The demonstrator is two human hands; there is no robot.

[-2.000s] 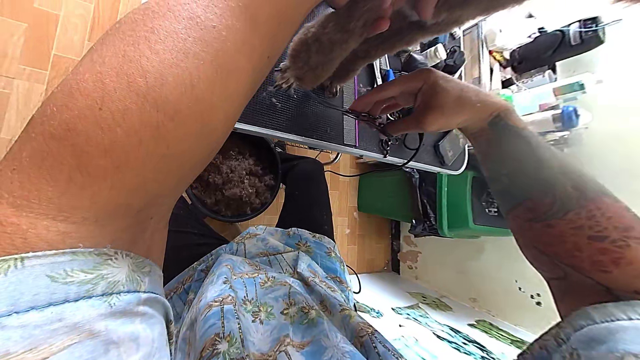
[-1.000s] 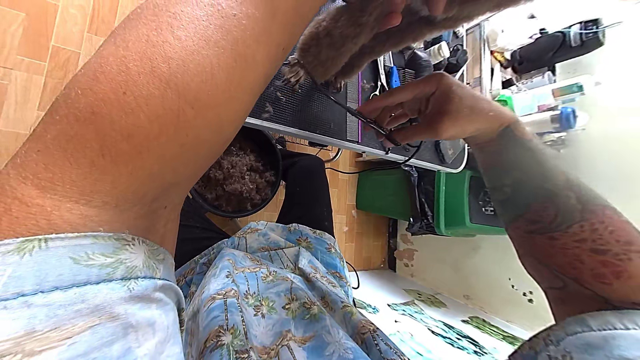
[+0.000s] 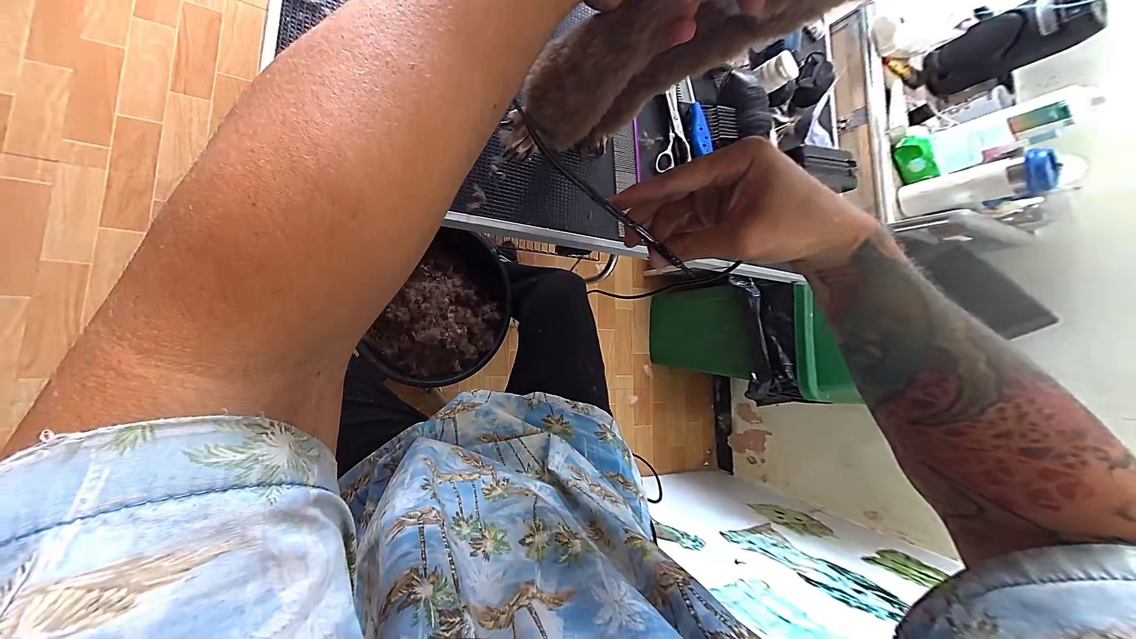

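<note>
My left hand (image 3: 680, 28) is mostly cut off at the top edge, its fingers around the brown furry leg (image 3: 590, 75) of an animal. The paw (image 3: 517, 135) hangs over the black ribbed mat of a grooming table (image 3: 541, 200), beside another furry limb. My right hand (image 3: 723, 200), at the table's near edge, pinches a long black cord-like thing (image 3: 577, 177) between thumb and fingers. It curves from beside the paw down past my fingertips. Metal scissors (image 3: 674, 142) and a blue-handled tool (image 3: 701, 130) lie just beyond that hand.
Below the table edge stand a black bucket of cut fur (image 3: 439, 319) and a green bin (image 3: 701, 328) with a black liner. A thin cable (image 3: 635, 295) runs below the edge. Bottles and a green container (image 3: 915, 158) stand at the right. Loose fur tufts lie on the mat.
The black thing in my right hand now bows in a curve beside the paw; a second ago it looked straighter. My left hand stays on the leg.
</note>
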